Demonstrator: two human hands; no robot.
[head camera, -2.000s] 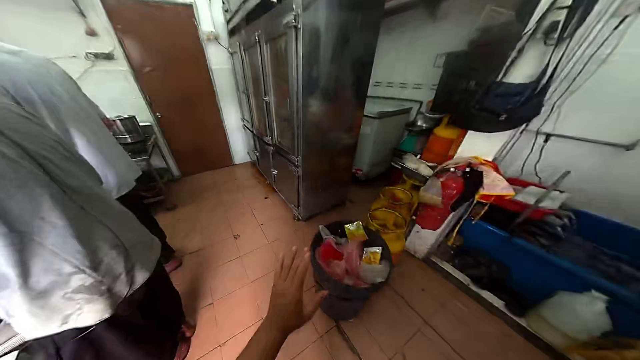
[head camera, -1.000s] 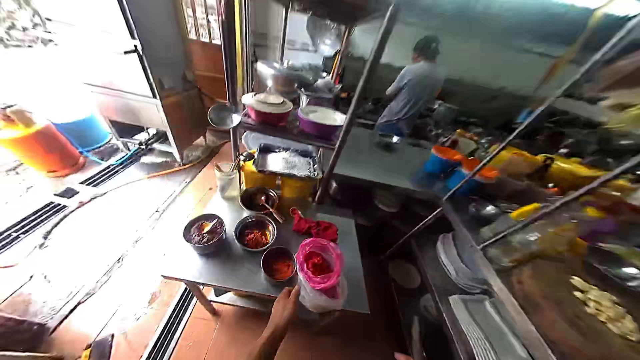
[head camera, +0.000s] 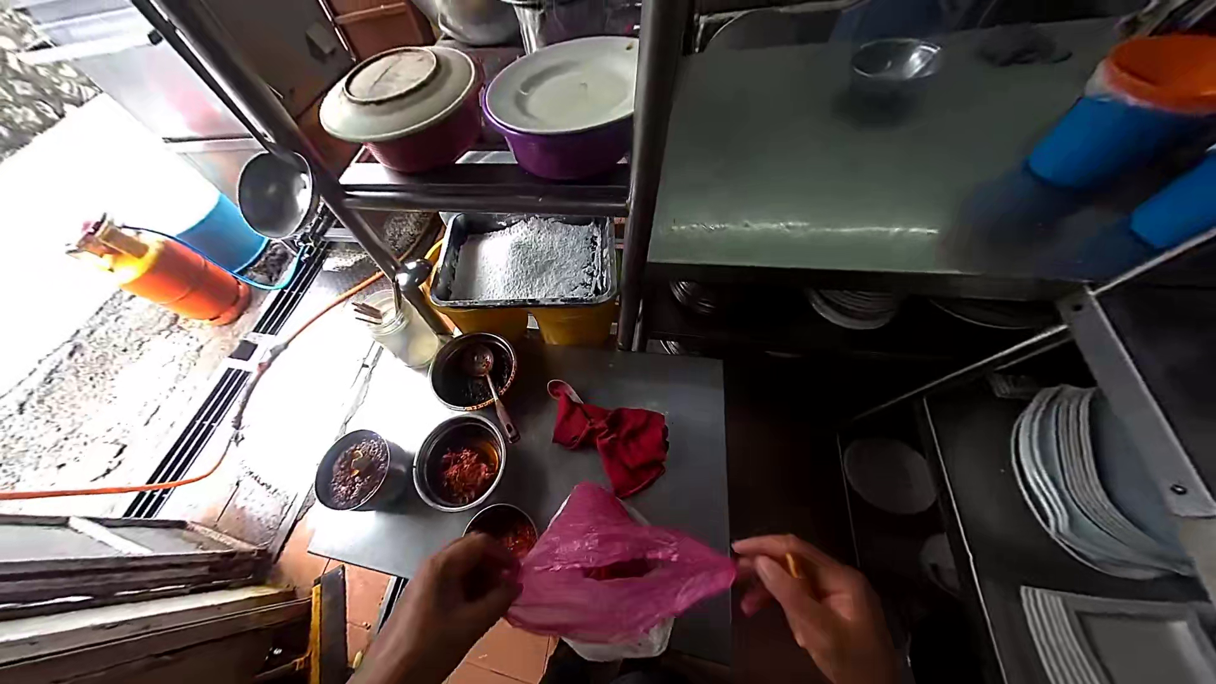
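Note:
A pink plastic bag (head camera: 617, 570) is stretched between my two hands at the near edge of a metal table (head camera: 698, 408). My left hand (head camera: 461, 589) pinches its left side, and my right hand (head camera: 807, 594) its right corner, with a small yellow-orange item at the fingers. The bag's mouth is narrow and shows something dark red inside. White plastic lies below it. Beyond the left hand stand metal pots: one of red paste (head camera: 508, 530), one with red food in oil (head camera: 461, 463), one with dark relish (head camera: 354, 470), and one holding a ladle (head camera: 473, 370). A red cloth (head camera: 622, 442) lies knotted beyond the bag.
A tray of white powder (head camera: 532, 261) rests behind the pots, under a shelf with covered bowls (head camera: 560, 104). Metal posts (head camera: 651, 171) rise beside it. At right are stacked plates (head camera: 1083, 480) and a steel counter (head camera: 798, 171). An orange gas cylinder (head camera: 180, 280) stands far left.
The view has moved close over the table. My left hand was at the bag's near side a second ago; now both hands hold the bag, its mouth drawn wide and narrow.

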